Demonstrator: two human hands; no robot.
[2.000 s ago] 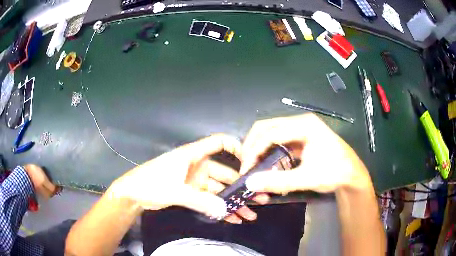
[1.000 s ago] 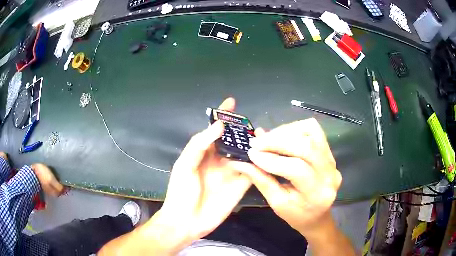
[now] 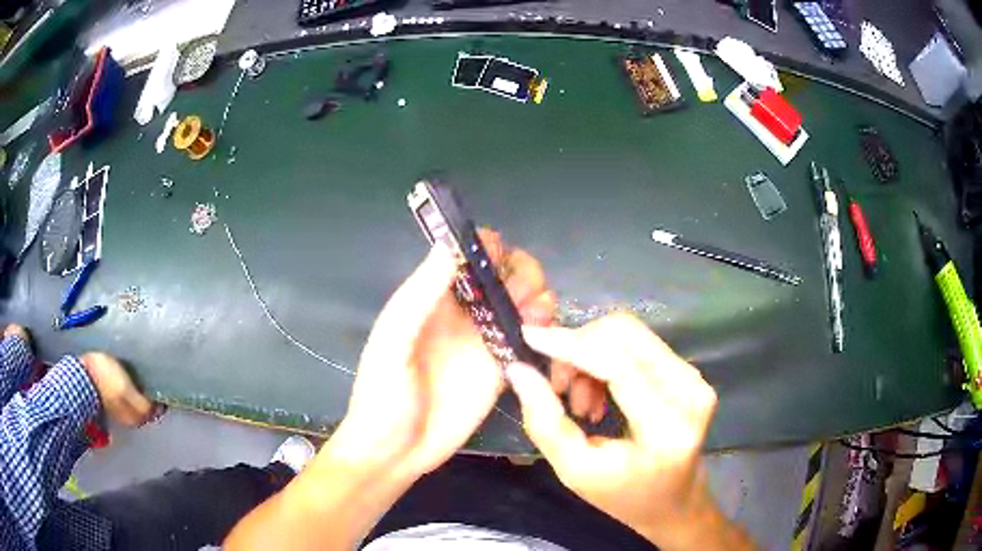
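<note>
A black keypad phone (image 3: 474, 282) is held in front of me above the green mat. It is tilted on edge, its screen end pointing up and left, its white-marked keys facing left. My left hand (image 3: 415, 371) is closed around its lower left side, with fingertips showing behind the phone. My right hand (image 3: 619, 404) pinches the lower right end between thumb and fingers. The back of the phone is mostly hidden.
Solder wire (image 3: 269, 312) curves across the mat at left. Tweezers (image 3: 727, 258), a long silver tool (image 3: 831, 264), a red-handled screwdriver (image 3: 863, 235) and a yellow-green electric screwdriver (image 3: 962, 312) lie at right. Another person's hand (image 3: 118, 390) rests at the lower left edge.
The phone was turned from keys facing up to on edge, its screen end now higher and further left. Both hands remain on it. The view has shifted slightly.
</note>
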